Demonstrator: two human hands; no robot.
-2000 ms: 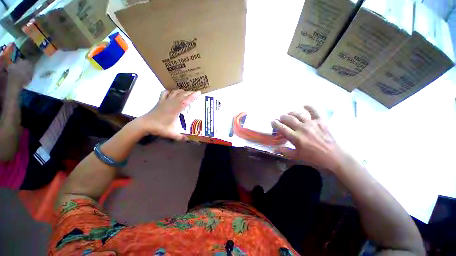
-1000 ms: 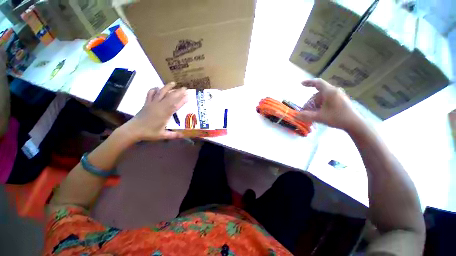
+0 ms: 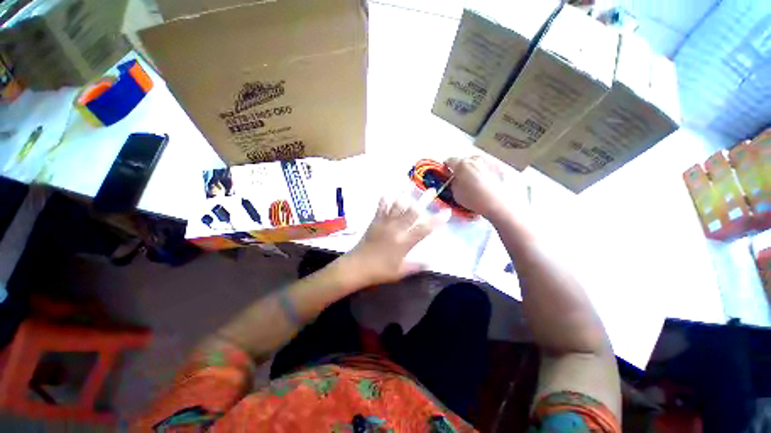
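Observation:
An orange cable coil (image 3: 428, 174) with dark parts in its middle lies on the white table in front of me. My right hand (image 3: 475, 184) is closed on its right side and partly covers it. A thin pale strip shows between the coil and my left hand (image 3: 396, 232). My left hand is at the coil's lower left, blurred; whether it holds the strip is not clear. The printed retail box (image 3: 287, 203), with orange side and product pictures, lies flat at the table's front edge, left of my left hand and touched by neither hand.
An open brown carton (image 3: 262, 93) stands behind the retail box. Closed brown cartons (image 3: 541, 110) stand at the back right. A black phone (image 3: 133, 171) and a blue and orange roll (image 3: 118, 95) lie left. Orange boxes (image 3: 727, 190) are stacked far right. An orange stool (image 3: 63, 364) stands lower left.
My left hand has let go of the retail box and moved right to the coil. My right hand has moved left with the coil. The view has shifted to the right.

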